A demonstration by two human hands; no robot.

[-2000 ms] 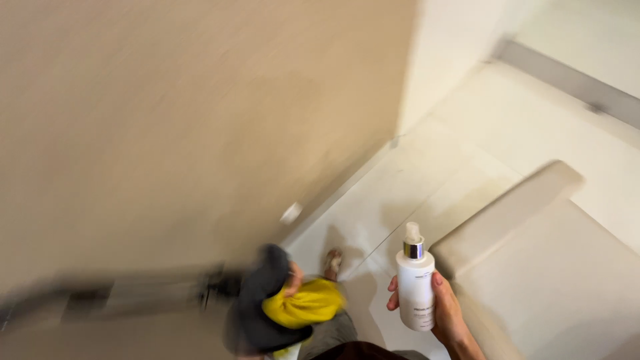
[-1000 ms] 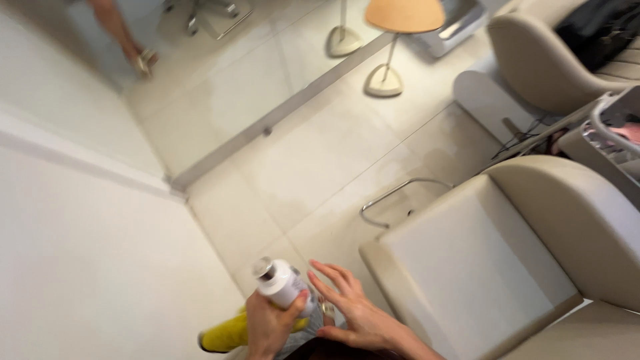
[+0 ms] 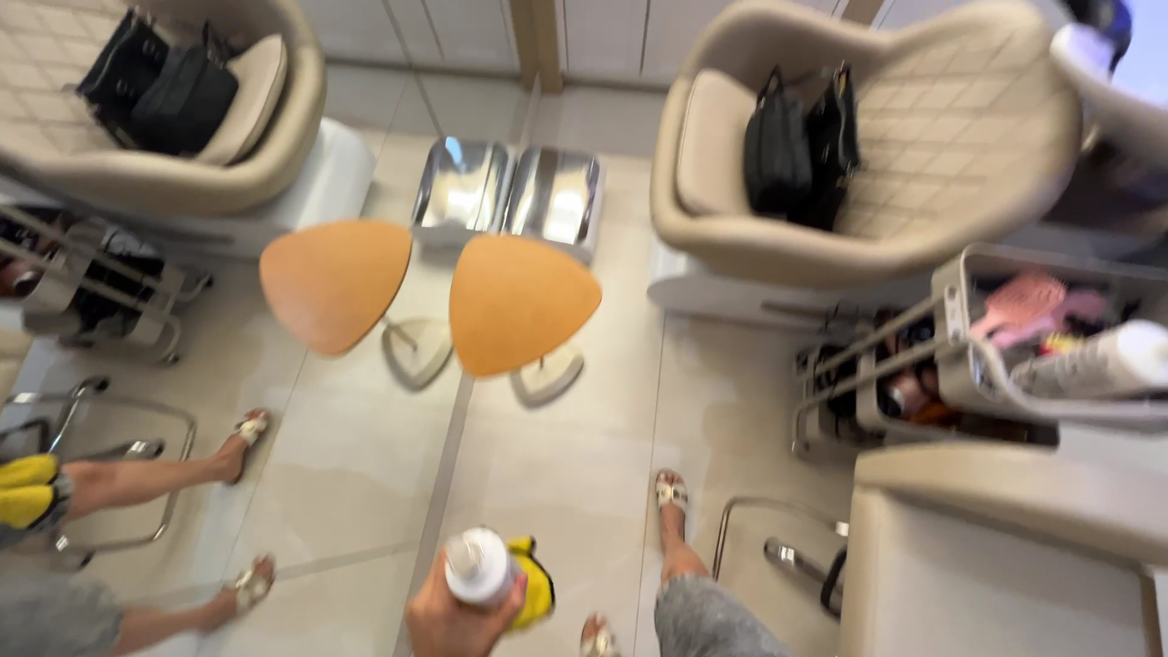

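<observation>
A white bottle (image 3: 479, 566) with a clear cap over its top stands upright in my left hand (image 3: 456, 616), whose fingers wrap around it near the bottom of the view. Beside and below the bottle, a yellow item with black edging (image 3: 534, 584) shows, partly hidden by the bottle and hand. How that item is held cannot be seen. My right hand is out of view.
A small orange-topped table (image 3: 520, 306) stands against a mirror on the left, near a chrome footrest (image 3: 552, 196). A beige armchair (image 3: 881, 255) holds black bags (image 3: 776, 151). At right are a trolley (image 3: 954, 319) with pink brushes (image 3: 1027, 301) and a beige seat (image 3: 985, 584).
The bottle was in my right hand two seconds ago and in my left one second ago, where it remains. My right hand has left the view, which has swung toward the table and armchair.
</observation>
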